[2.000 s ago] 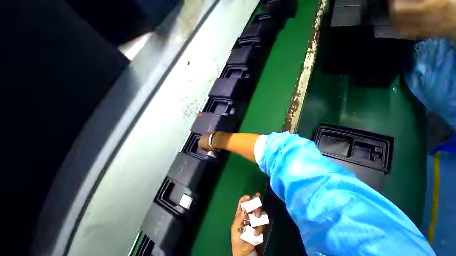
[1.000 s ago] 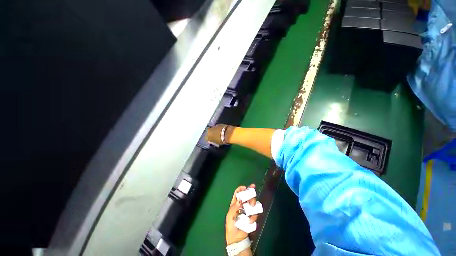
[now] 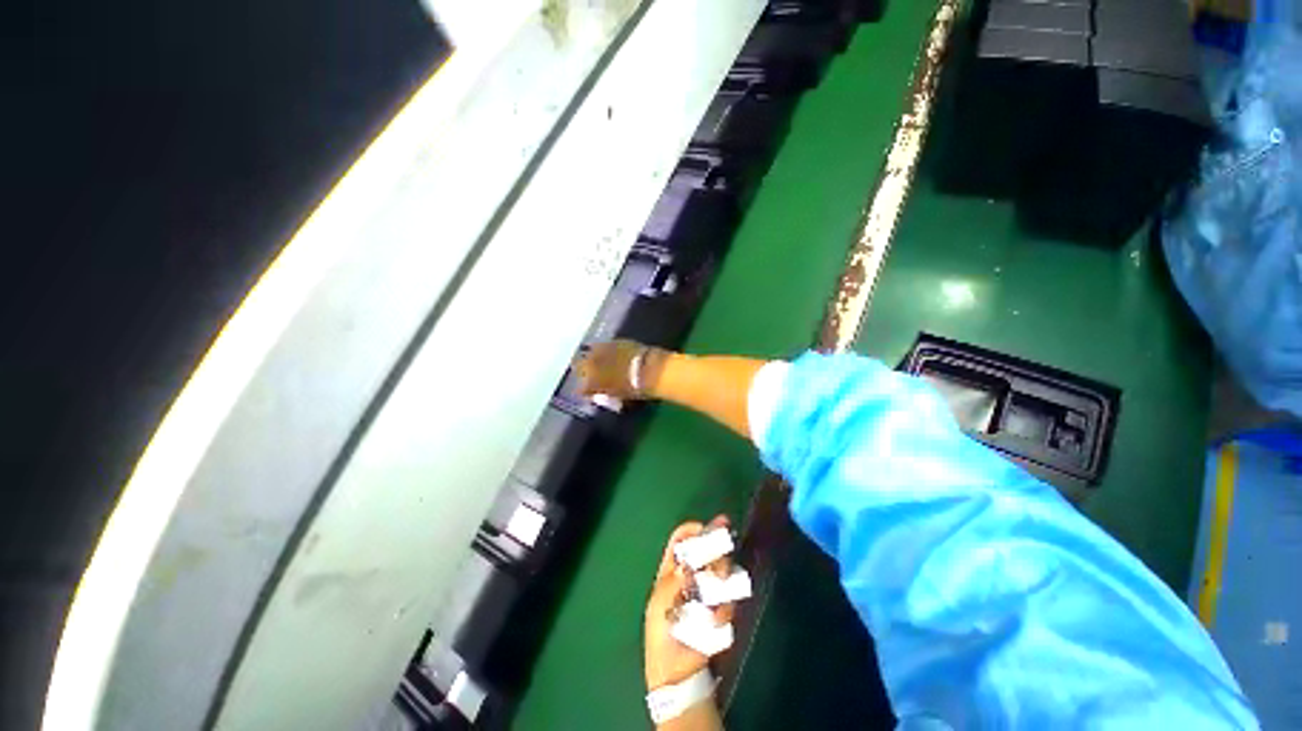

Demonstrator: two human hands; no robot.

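Observation:
My left hand (image 3: 685, 614) is palm up over the green belt and holds three white charger plugs (image 3: 723, 587). It wears a white wrist strap. My right hand (image 3: 614, 374) reaches over an open black box in the row. A white charger plug (image 3: 607, 403) shows at its fingers, in or just above the tray; the fingertips are partly hidden. Nearer to me, one black box holds a white plug (image 3: 527, 524), and another holds a white plug (image 3: 466, 696).
The pale overhead shelf (image 3: 429, 414) covers part of the box row. A scuffed rail (image 3: 874, 236) separates the green belt (image 3: 771, 243) from the worktop. A loose black insert tray (image 3: 1017, 410) and stacked dark boxes (image 3: 1035, 36) lie right. A person's blue sleeve (image 3: 1242, 229) shows.
The view has shifted, and the shelf covers more of the box row than two seconds ago. My right hand stays at the row. My left hand still holds the three plugs.

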